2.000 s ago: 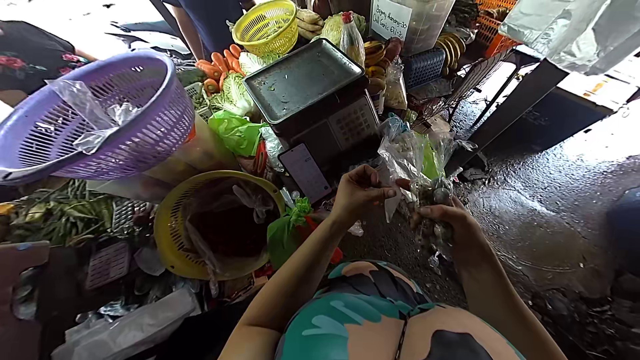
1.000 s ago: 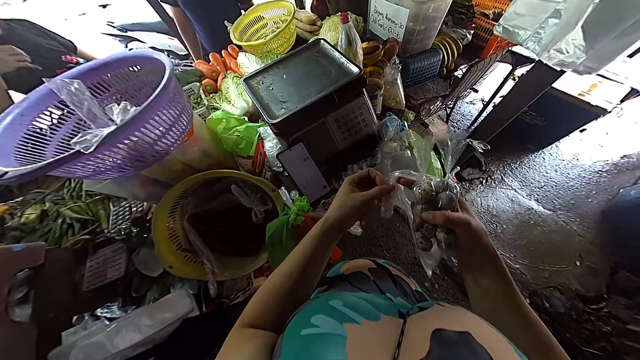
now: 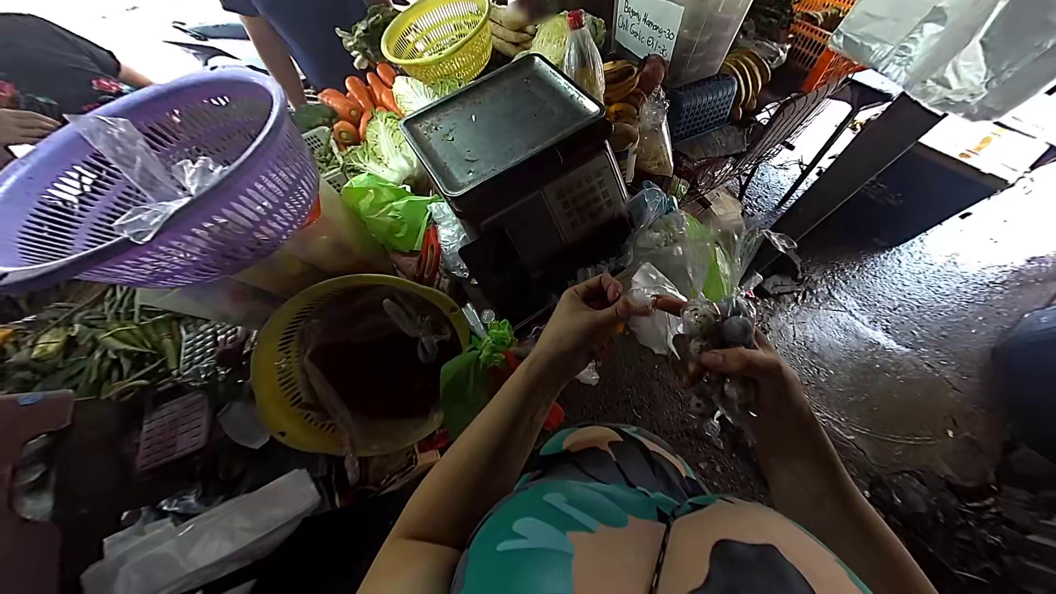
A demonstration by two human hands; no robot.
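Observation:
In the head view my right hand is closed around a clear plastic bag of speckled small eggs, which look like quail eggs. The bag's top stands loose above the eggs, with something green showing behind or in it. My left hand pinches a whitish piece of thin plastic at the bag's left side, thumb against the fingers. Beyond both hands, a digital scale with a metal tray stands on the stall. The lower part of the bag is partly hidden by my right fingers.
A purple plastic basket holding clear bags is at the left. Below it stands a yellow basket lined with plastic. Carrots, cabbages and a bottle crowd round the scale. White bags hang at upper right. Another person's hand shows far left.
The phone-like device with a lit screen beside the scale now looks dark. My hands have shifted slightly at the bag, and my right hand keeps its hold on the eggs.

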